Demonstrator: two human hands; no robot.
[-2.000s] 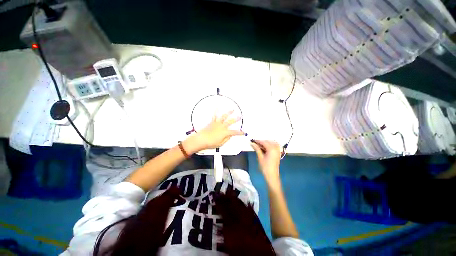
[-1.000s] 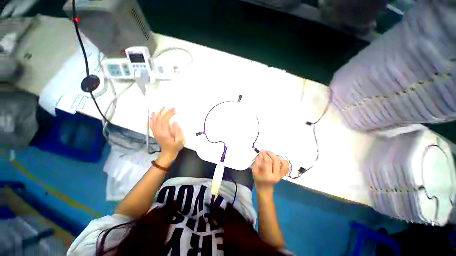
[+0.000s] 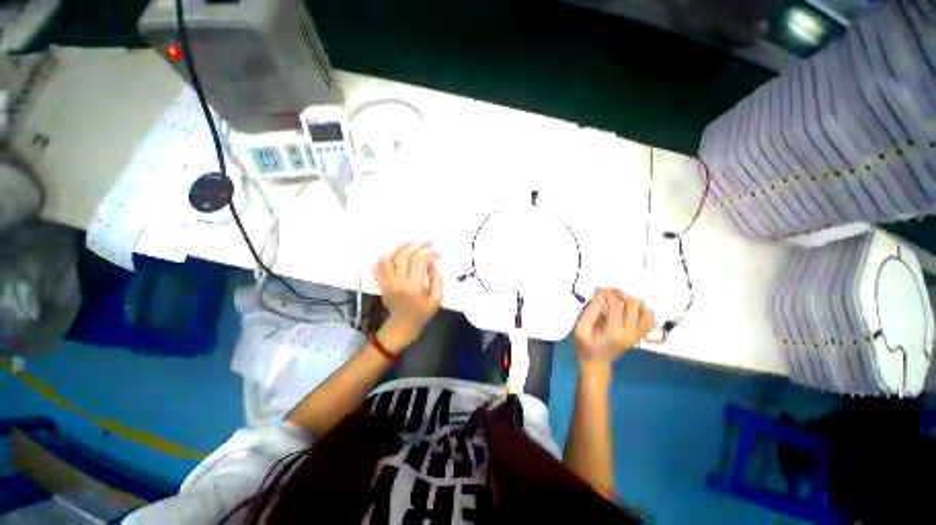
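Observation:
A thin white panel (image 3: 525, 320) lies at the bench's front edge and blends into the white top. A thin dark wire loop (image 3: 473, 249) curves on its face, with small black connectors at several points. A slim white stick (image 3: 519, 359) points up to the panel's front edge from my lap, with a small red mark beside it. My left hand (image 3: 411, 285) is empty, fingers a little apart, left of the panel. My right hand (image 3: 613, 324) is at the panel's right side, beside a black connector (image 3: 580, 297); its curled fingers hide whether it grips anything.
A loose lead (image 3: 686, 272) lies right of my right hand. Panel stacks (image 3: 821, 308) stand at the right. A power strip (image 3: 269, 157), plug-in meter (image 3: 326, 133) and grey box (image 3: 246, 67) with a red light are at the left. A black cord (image 3: 246, 236) passes a round black disc (image 3: 210, 192).
My left hand has lifted off the panel to its left side, its fingers now more curled. My right hand stays near the panel's right connector. The whole view has shifted and turned.

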